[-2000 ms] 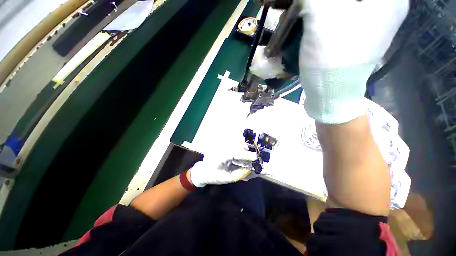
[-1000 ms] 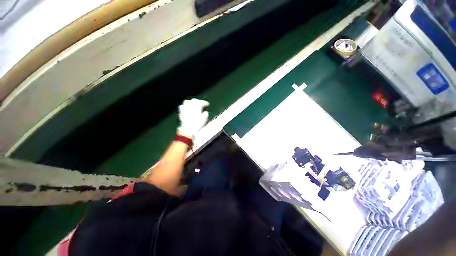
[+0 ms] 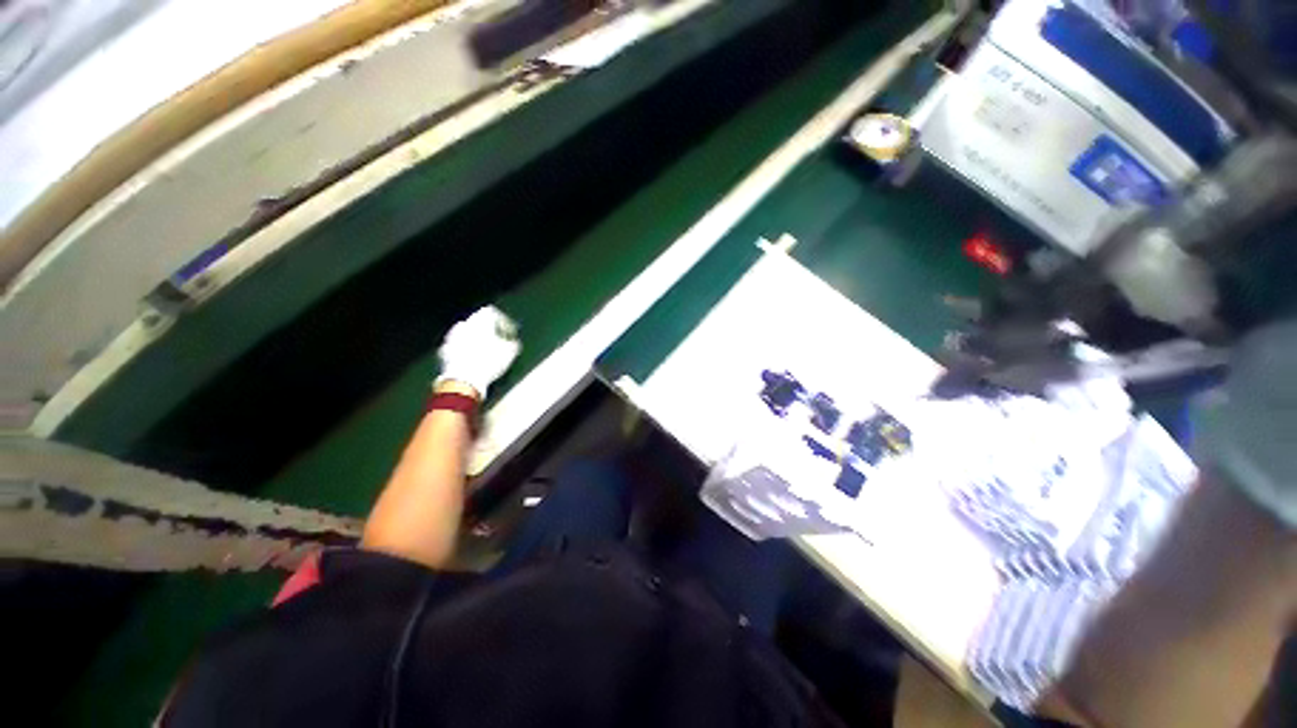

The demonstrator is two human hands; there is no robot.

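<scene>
A white socket housing (image 3: 775,498) sits at the near edge of the white work board (image 3: 726,334), with small dark modules (image 3: 822,413) in or on it. My left hand (image 3: 479,351), in a white glove, is over the green conveyor, left of the board. Its fingers look curled; whether it holds anything is hidden. My right forearm enters at the lower right, with a pale cuff at the picture's edge. My right hand is blurred or cut off there. A dark, blurred screwdriver (image 3: 1031,320) hangs beyond the board's right side.
Nested white socket panels (image 3: 1045,626) are stacked right of the housing. A white box machine (image 3: 1045,135) with a blue label stands behind the board. A tape roll (image 3: 882,137) and a red tag (image 3: 987,253) are near it. The conveyor (image 3: 569,292) runs along the left.
Over two seconds, my left hand left the housing for the conveyor. My right arm moved from above the board to the right edge. The view turned; the screwdriver is now at the right.
</scene>
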